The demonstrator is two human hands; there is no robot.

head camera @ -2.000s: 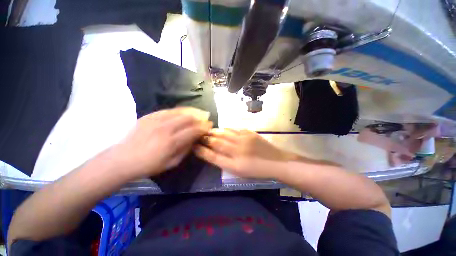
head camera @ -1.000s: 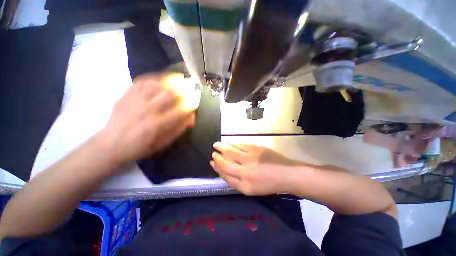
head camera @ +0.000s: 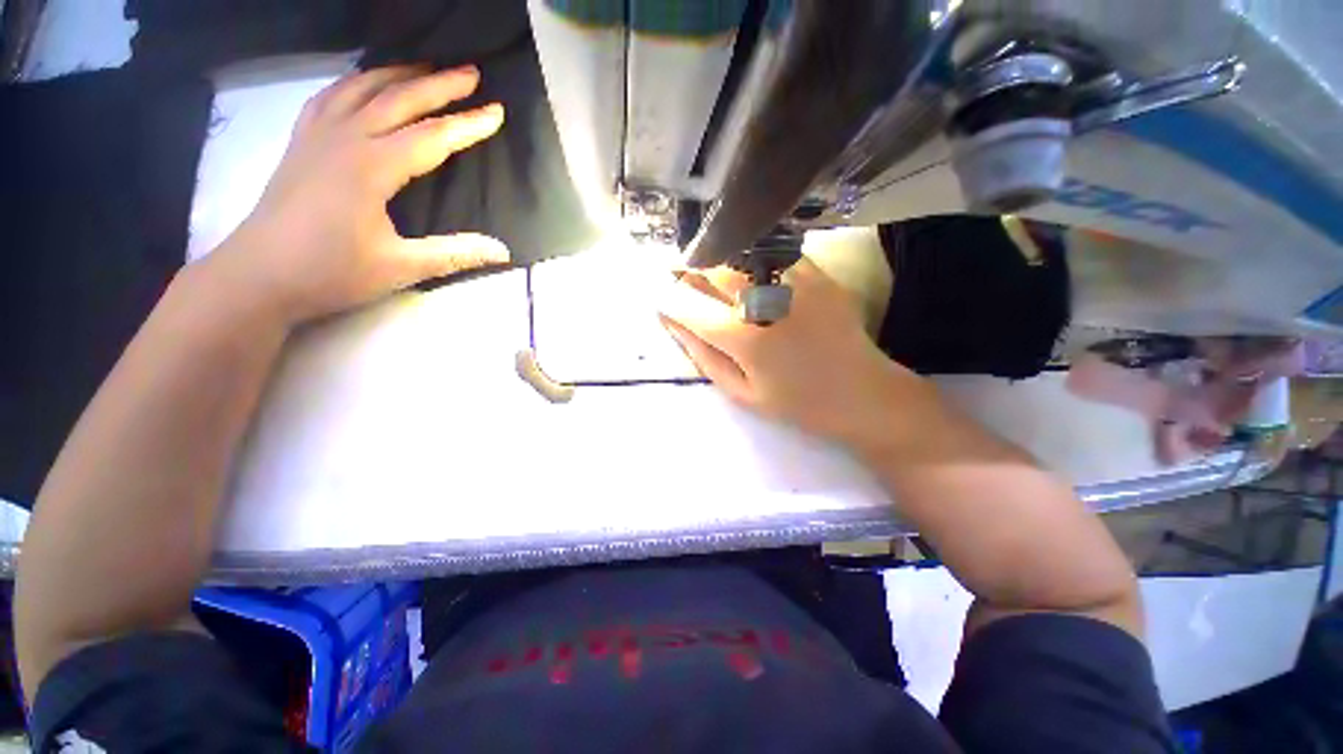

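A black cut panel (head camera: 494, 184) lies behind and left of the needle area, its near edge at the bright lamp glow. My left hand (head camera: 346, 192) rests on its left part with the fingers spread. My right hand (head camera: 781, 346) is beside the presser foot, under the machine head, its fingertips partly hidden by the head parts and washed out by the lamp. I cannot tell if it holds anything. The white sewing machine head (head camera: 670, 89) stands above. The pale bed slide (head camera: 611, 332) shows bare in front of the needle.
Small black pieces (head camera: 972, 302) lie under the machine arm, right of my right hand. Large black panels (head camera: 89, 265) cover the table's left side. Pink scraps (head camera: 1186, 398) lie at the right end. A blue plastic crate (head camera: 354, 648) is below the ribbed table edge (head camera: 560, 557).
The black panel has moved away from me, past the needle area, baring the bed slide. My left hand has moved back and left and spread its fingers. My right hand has moved up beside the foot.
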